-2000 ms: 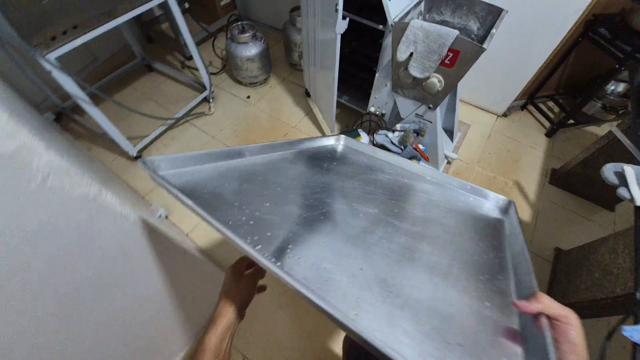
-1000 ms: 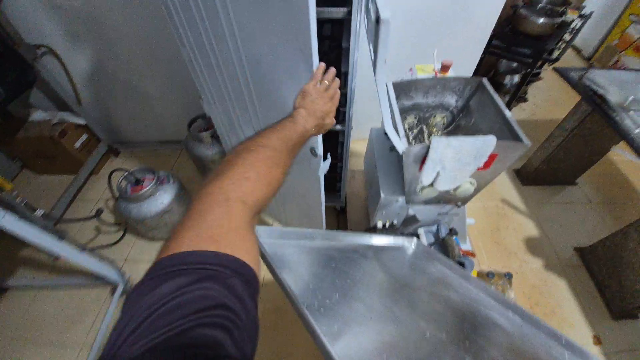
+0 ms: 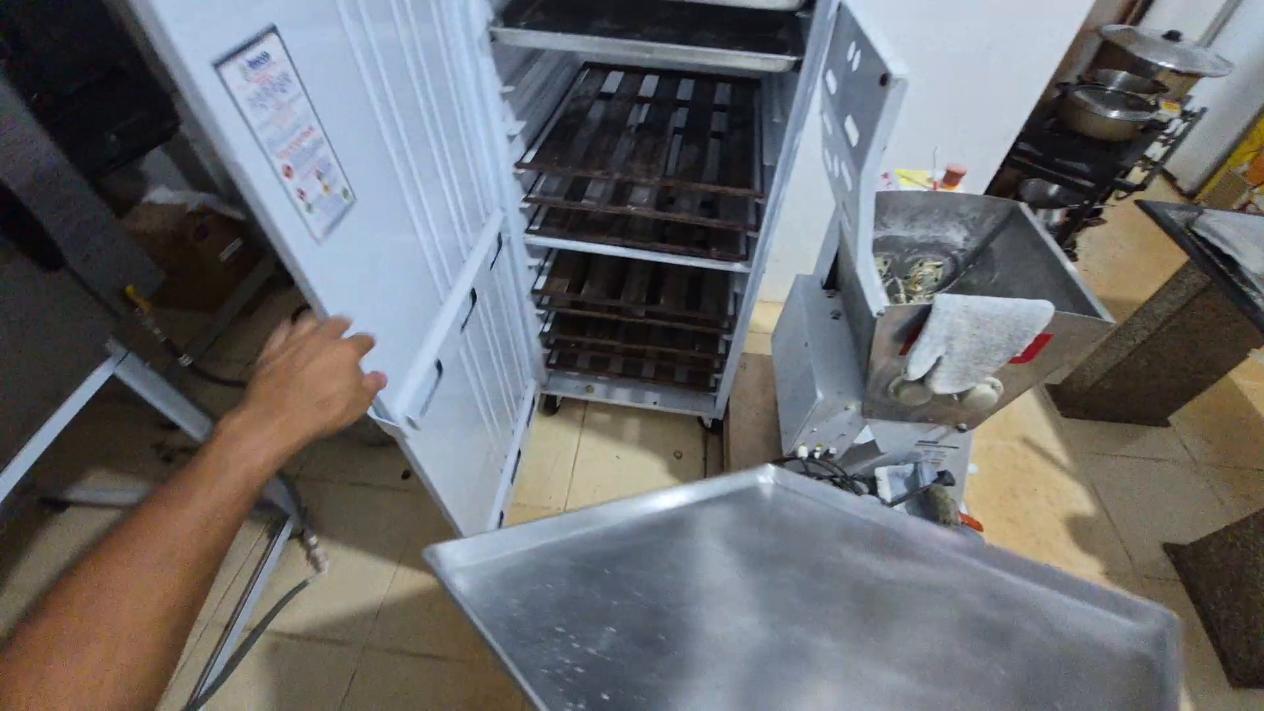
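Observation:
My left hand (image 3: 314,377) is at the outer edge of the white cabinet door (image 3: 395,197), its fingers spread; whether it touches the edge I cannot tell. The door stands wide, and behind it the tall rack cabinet (image 3: 642,253) shows dark slatted trays (image 3: 652,133) on its runners. Above them sits a flat dark sheet pan (image 3: 652,32). A large shallow aluminium baking tray (image 3: 810,602) spans the bottom of the view, tilted. My right hand is out of view.
Right of the cabinet stands a metal dough machine with a hopper (image 3: 1027,237), a grey oven mitt (image 3: 978,341) hanging over its front. Tools and cables lie at its base. A metal table frame (image 3: 163,395) is at left, a stone-legged table (image 3: 1136,346) at right, pots (image 3: 1106,109) behind.
My left hand has moved from the tray's edge to the cabinet door, which has swung wide and now shows the trays inside. My right hand has left the view.

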